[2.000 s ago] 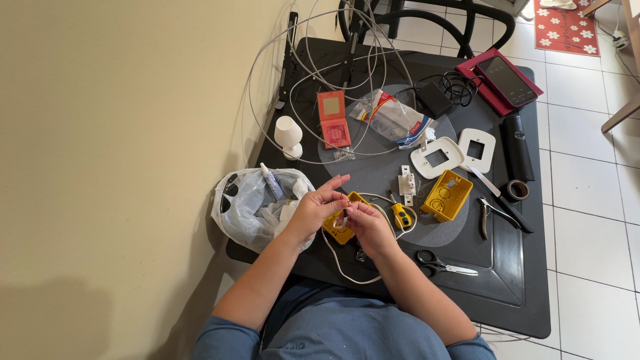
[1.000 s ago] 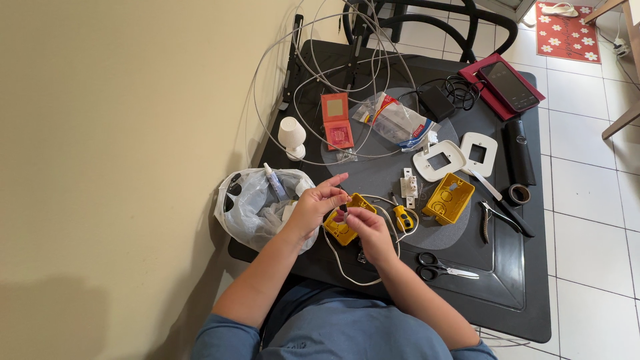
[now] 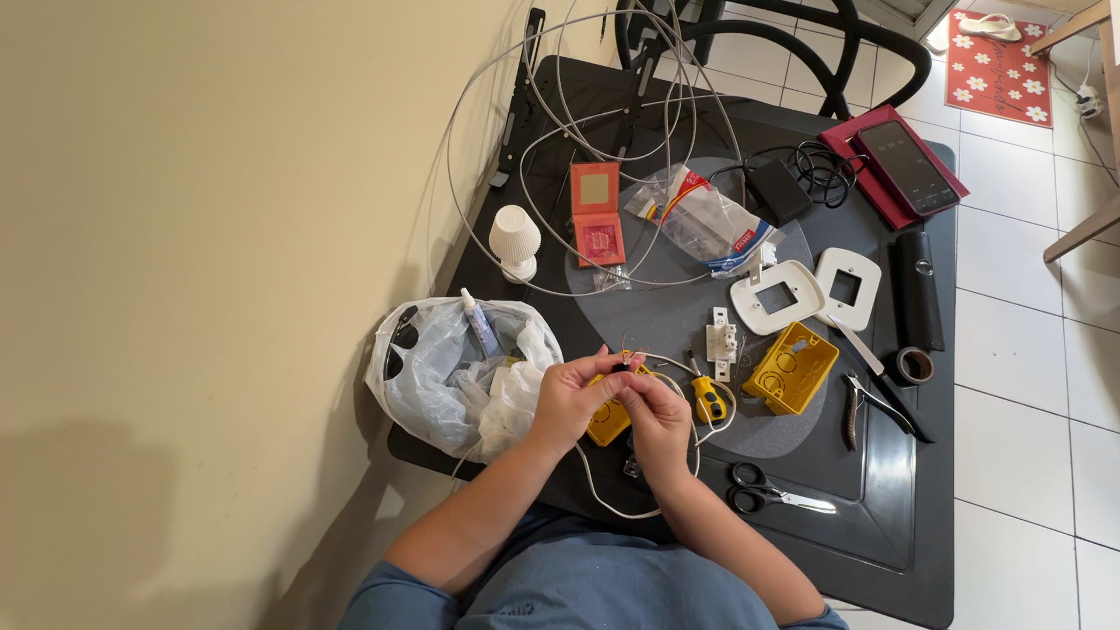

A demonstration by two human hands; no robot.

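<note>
Between the fingertips of my left hand (image 3: 573, 398) and my right hand (image 3: 654, 416) is a small black piece (image 3: 621, 367) with thin bare wires (image 3: 626, 346) standing up from it. Both hands pinch it, above a yellow electrical box (image 3: 605, 424) that they partly cover. A white cable (image 3: 588, 477) loops around that box. To the right lie a yellow-and-black screwdriver (image 3: 709, 401), a white terminal module (image 3: 721, 343) and a second yellow electrical box (image 3: 792, 369), open side up. Two white cover frames (image 3: 777, 297) lie beyond them.
Near the right edge are scissors (image 3: 770, 495), nippers (image 3: 853, 411), a tape roll (image 3: 914, 365), a knife (image 3: 857, 346) and a phone (image 3: 906, 166). At left sit a plastic bag (image 3: 420, 424) and small white lamp (image 3: 514, 245). A loose grey cable (image 3: 449, 149) arcs over the far side.
My hands have stayed over the yellow box. Thin wires now show above my fingertips.
</note>
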